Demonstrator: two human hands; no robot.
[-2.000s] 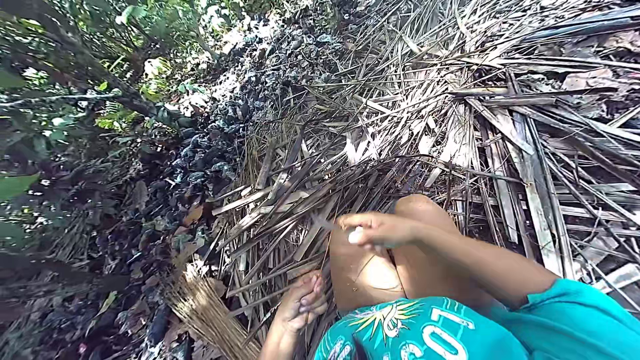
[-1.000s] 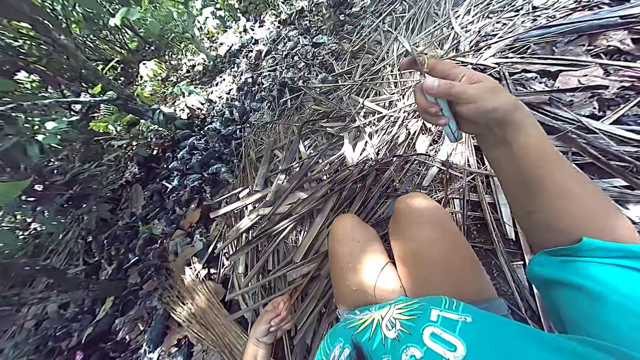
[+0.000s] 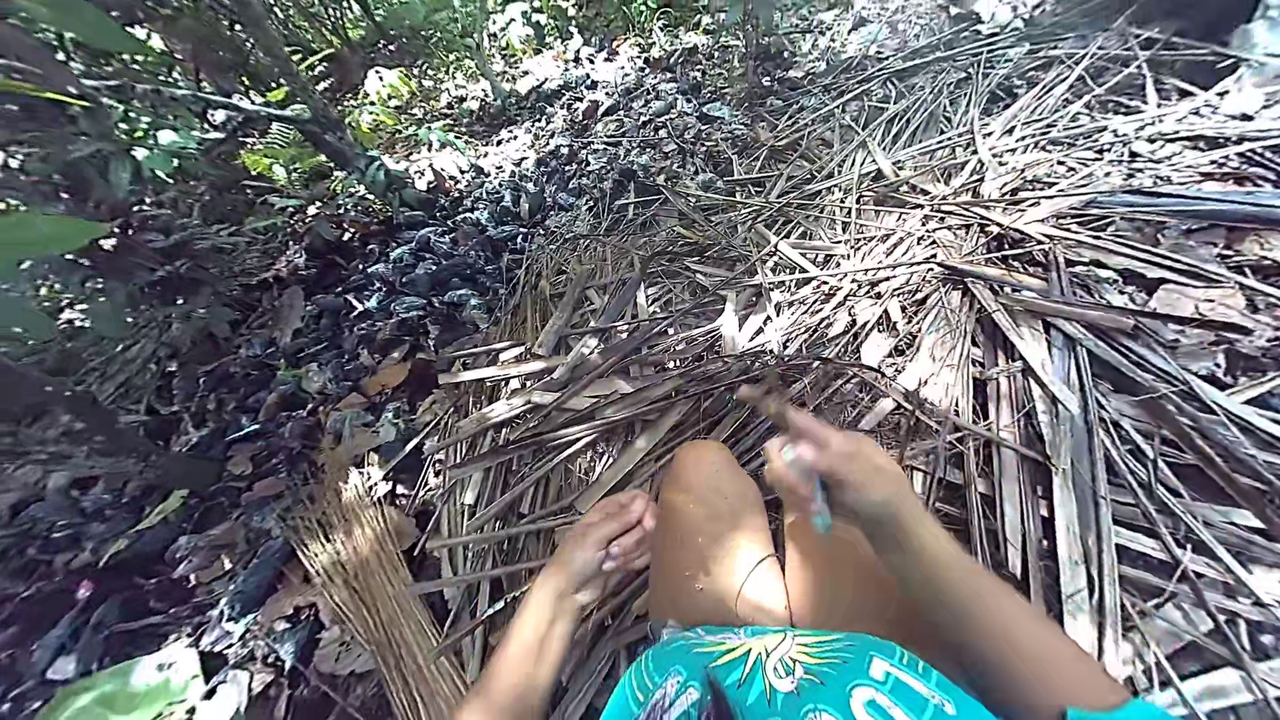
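My right hand (image 3: 835, 465) is closed around a thin tool with a light-blue handle (image 3: 820, 505), likely a knife, over my right thigh; motion blur hides its blade. Beside my left knee is my left hand (image 3: 605, 545), its fingers curled together; whether something thin is between them cannot be told. A dark thin strand (image 3: 757, 570) lies across my thighs. Dry palm leaflets (image 3: 600, 400) spread in front of my knees. At the lower left, a bundle of thin tan leaf ribs (image 3: 370, 590) lies near my left forearm.
Dark husks or shells (image 3: 430, 270) and dead leaves cover the ground on the left. Green plants and a thin branch (image 3: 210, 100) stand at the upper left. Long dry palm fronds (image 3: 1070, 430) lie on the right. A broad green leaf (image 3: 130, 685) is at the lower left.
My right hand first rose out to the upper right with the blue-handled tool, then came back down over my thigh. My left hand has moved up from lower down, closer to my knee.
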